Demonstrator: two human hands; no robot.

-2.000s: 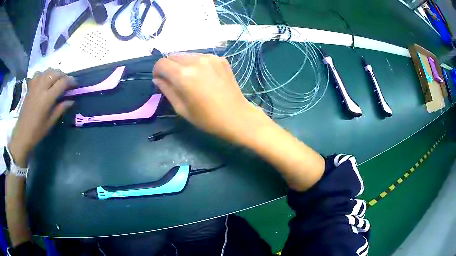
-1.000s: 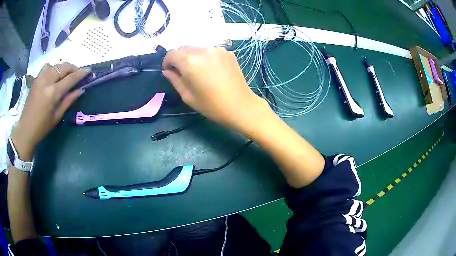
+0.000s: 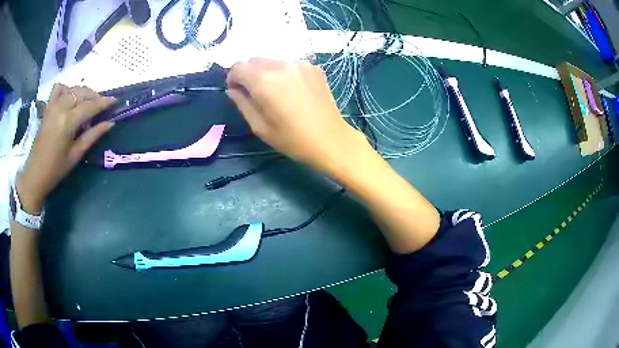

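My left hand (image 3: 71,136) grips the front part of a black and pink 3D pen (image 3: 153,103) near the white board; its nozzle end is hidden by the fingers. My right hand (image 3: 275,102) is pinched at the strand or cable running from the pen's rear; what is between the fingertips is hidden. A second pink pen (image 3: 166,151) lies just nearer to me. A blue pen (image 3: 200,255) lies closest, with a black cable at its rear. A loose black cable plug (image 3: 218,182) lies between them.
Clear filament (image 3: 407,109) lies in loose coils right of my right hand. Two pink and black pens (image 3: 468,119) lie farther right, then a cardboard box (image 3: 572,102). Scissors (image 3: 193,24) and dark-handled tools are on the white board (image 3: 261,41).
The held pen has turned so more of its black button side shows, and my right hand has shifted slightly right. The blue pen's cable now shows farther to the right.
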